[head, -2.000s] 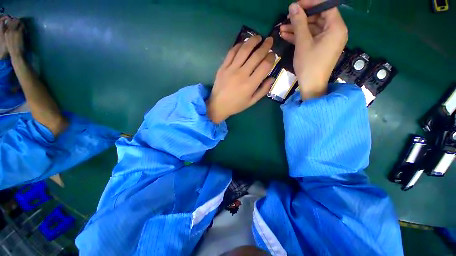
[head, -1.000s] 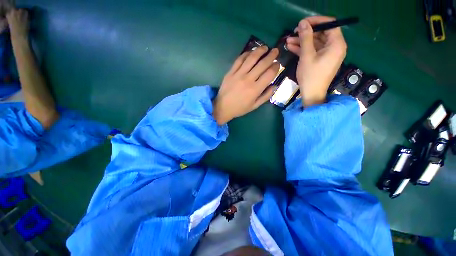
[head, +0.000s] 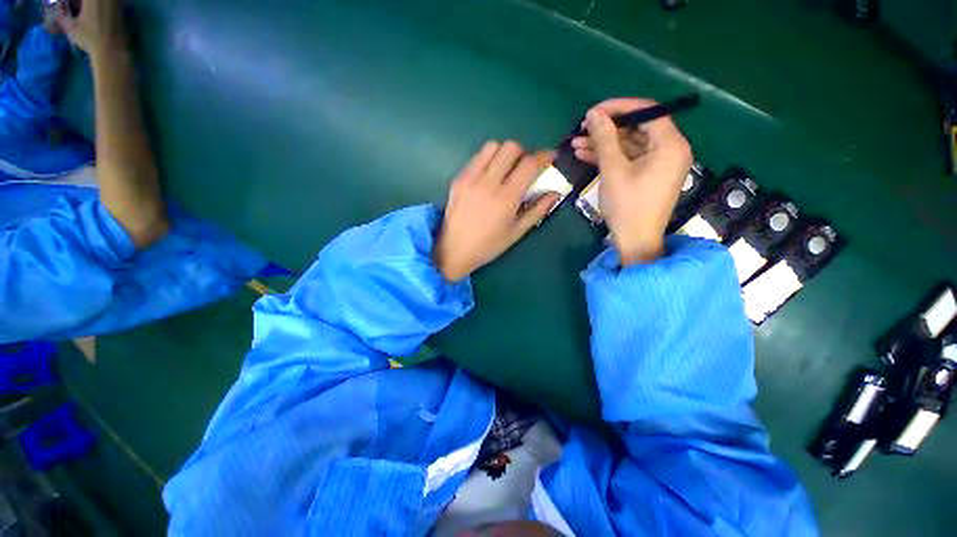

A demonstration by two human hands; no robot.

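Observation:
A row of black phone half-assemblies with white rectangles and pale discs lies on the green bench. My left hand rests with spread fingers at the row's left end, its fingertips on or beside the unit with a white rectangle. My right hand holds a thin black stick tool like a pen over the left units. The tool's tip is at the top of a unit, partly hidden by my fingers. Whether my left fingers grip the unit is unclear.
A heap of black units with white rectangles lies at the right. Another person's bare forearm and blue sleeve are at the left. Blue plastic pieces are at the lower left. The bench is green.
The view has shifted, and more units of the row show to the right of my right hand. Both hands are now at the row's left end, my left fingers lower on the unit.

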